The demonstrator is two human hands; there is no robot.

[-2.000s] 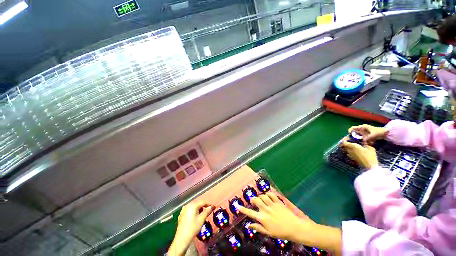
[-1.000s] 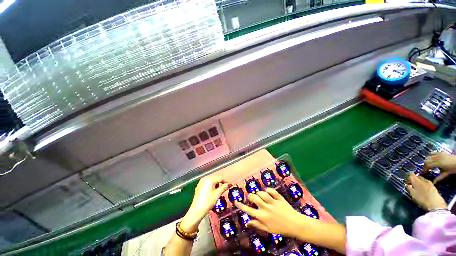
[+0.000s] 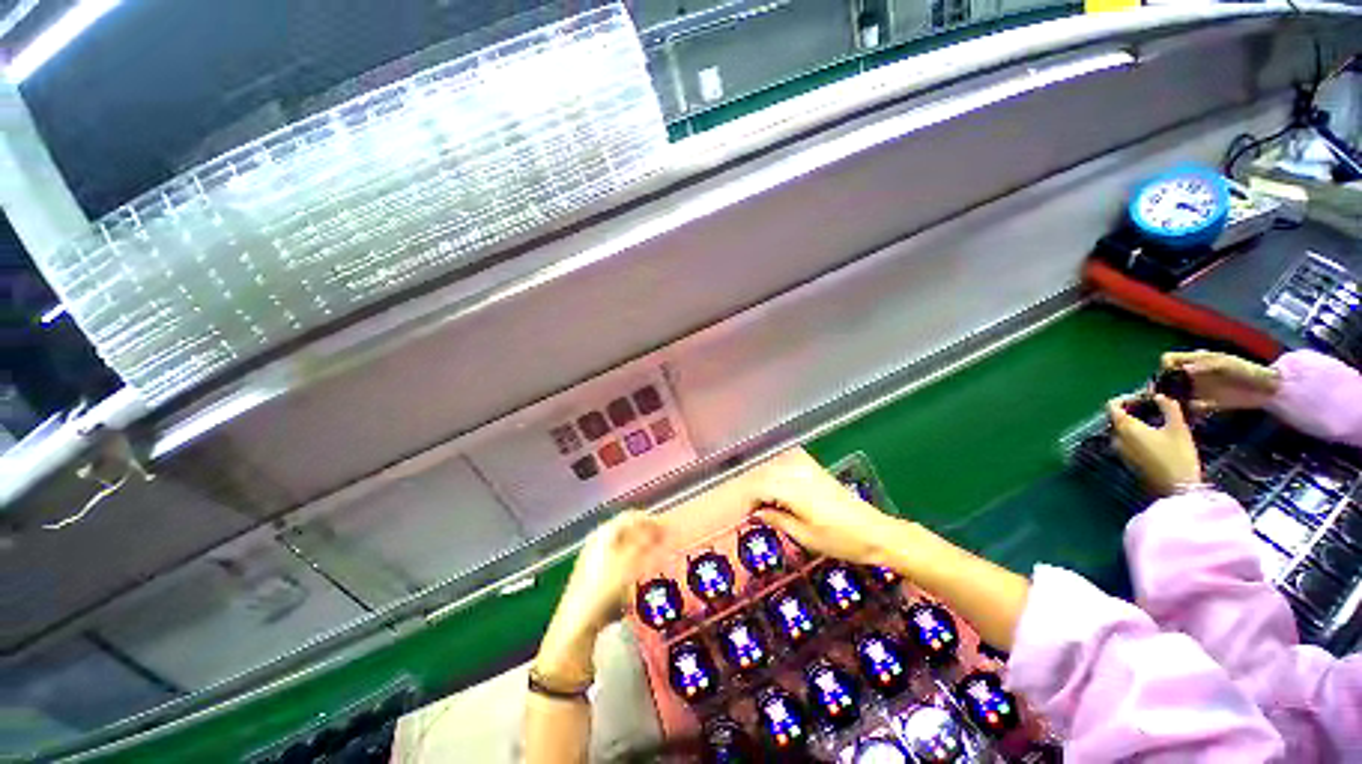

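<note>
Round black watch units with lit displays point(image 3: 792, 614) lie in rows in a clear blister tray point(image 3: 862, 475) over a salmon-orange sheet point(image 3: 714, 511). My left hand point(image 3: 616, 563) is at the tray's upper left corner, fingers curled; whether it holds anything cannot be told. My right hand point(image 3: 814, 512) is over the tray's back row, its fingertips at the upper edge of a lit unit point(image 3: 760, 549); its grip is unclear. It hides part of the back row. Two units near the front show whitish faces.
A pale board point(image 3: 448, 727) lies left of the tray. A reference sheet point(image 3: 616, 433) is on the back panel. Stacked clear trays point(image 3: 374, 194) stand on the shelf. At right, a neighbour in pink sleeves handles a dark part over a tray point(image 3: 1314, 515); a blue-rimmed clock point(image 3: 1179, 206) is beyond.
My right hand has moved from the middle of the tray up to the back row, uncovering lit units. My left hand has shifted slightly left and up. The neighbour's hands have lifted from their tray.
</note>
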